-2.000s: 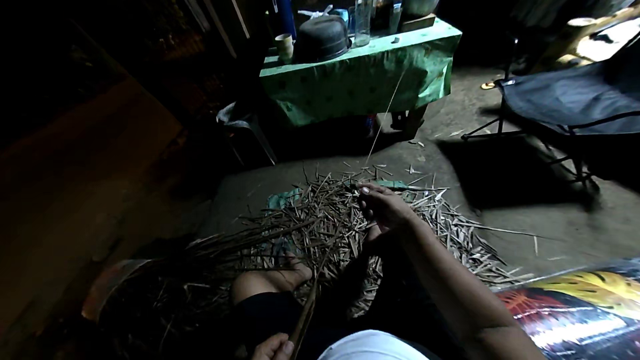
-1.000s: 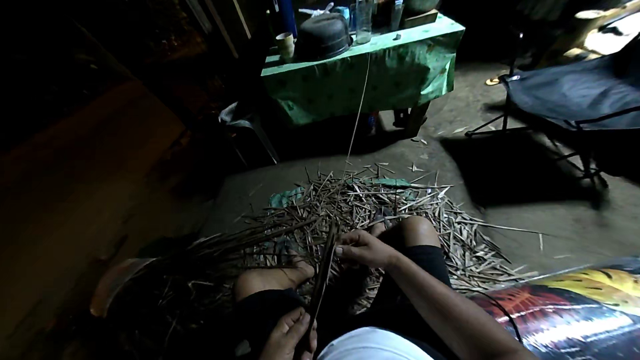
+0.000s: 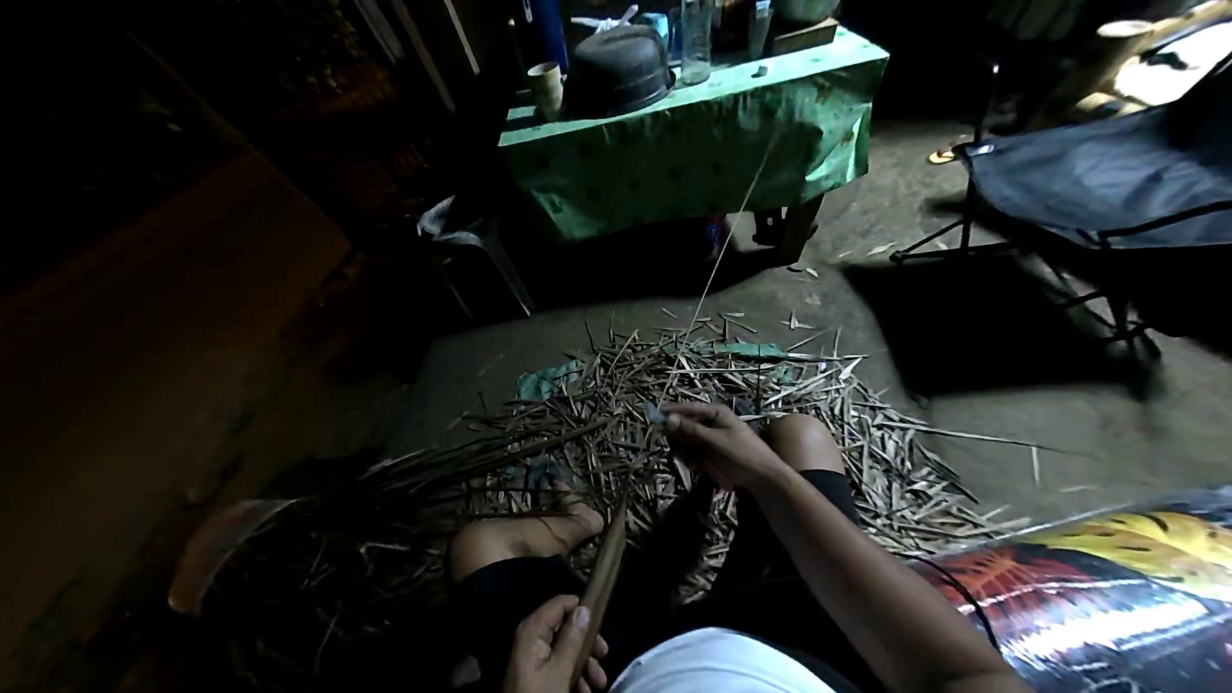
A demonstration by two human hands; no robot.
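Observation:
My left hand (image 3: 556,643), low in the view, is closed around a dry brown leaf strip (image 3: 604,573) whose narrow end points up and away. Farther forward and to the right, my right hand (image 3: 717,438) pinches a small pale piece (image 3: 654,414) between thumb and fingers; what it is made of I cannot tell. A thin light strand (image 3: 717,265) runs up from near those fingertips toward the table; its upper end is hard to make out. Beneath and around both hands lies a heap of dry cut strips (image 3: 626,385) on the ground, between and beyond my bent legs.
A table with a green cloth (image 3: 674,168) stands ahead, bearing a black hat (image 3: 621,72), a cup (image 3: 546,89) and a glass bottle (image 3: 695,43). At right are a folding chair (image 3: 1078,178) and a shiny patterned surface (image 3: 1107,587). Long dry strips (image 3: 462,462) lie at left.
My right hand has moved forward, away from the strip in my left hand, where it was one second ago. The left hand still holds a strip.

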